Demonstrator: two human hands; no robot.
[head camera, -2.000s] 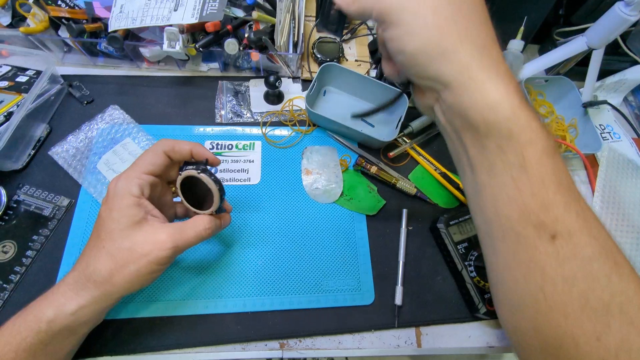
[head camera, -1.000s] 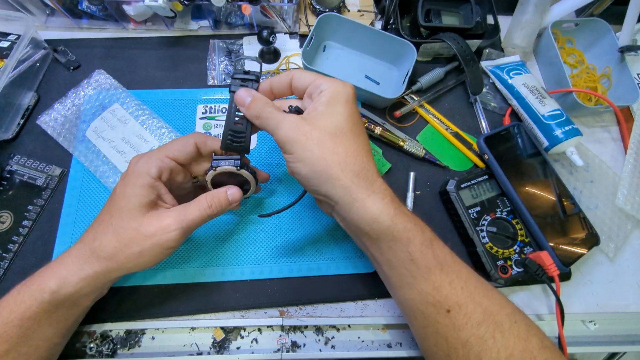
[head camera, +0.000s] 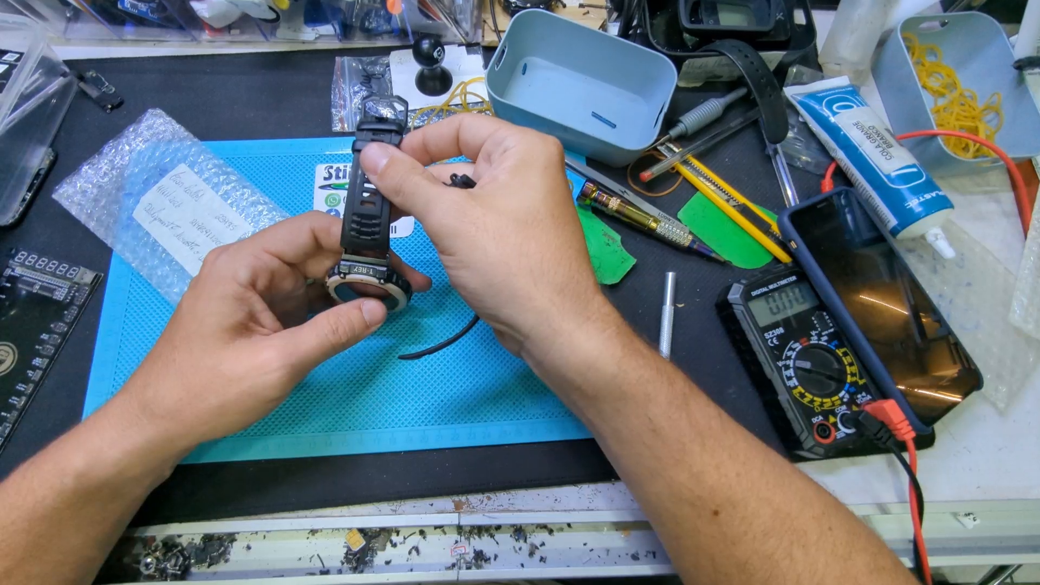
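Note:
My left hand (head camera: 252, 325) grips a round black smartwatch case (head camera: 370, 284) with a light-coloured rim, thumb on its front edge, over the blue work mat (head camera: 487, 406). A black rubber watch strap (head camera: 366, 215) rises from the top of the case. My right hand (head camera: 496, 211) pinches this strap between thumb and fingers. Below the right palm hangs a thin, curved black strip (head camera: 443, 340); its upper part is hidden by the hand. Whether the strap is fastened to the case cannot be made out.
A blue-grey plastic tray (head camera: 581, 89) stands behind the hands. To the right lie a yellow craft knife (head camera: 727, 203), a metal-handled tool (head camera: 667, 317), a digital multimeter (head camera: 800, 366), a smartphone (head camera: 886, 301) and a glue tube (head camera: 869, 154). Bubble wrap (head camera: 162, 203) overlaps the mat's left corner.
My right hand was raised at the upper right two seconds ago; it has come down to the watch and holds the strap. The strap now stands at the case, which my left hand has kept holding.

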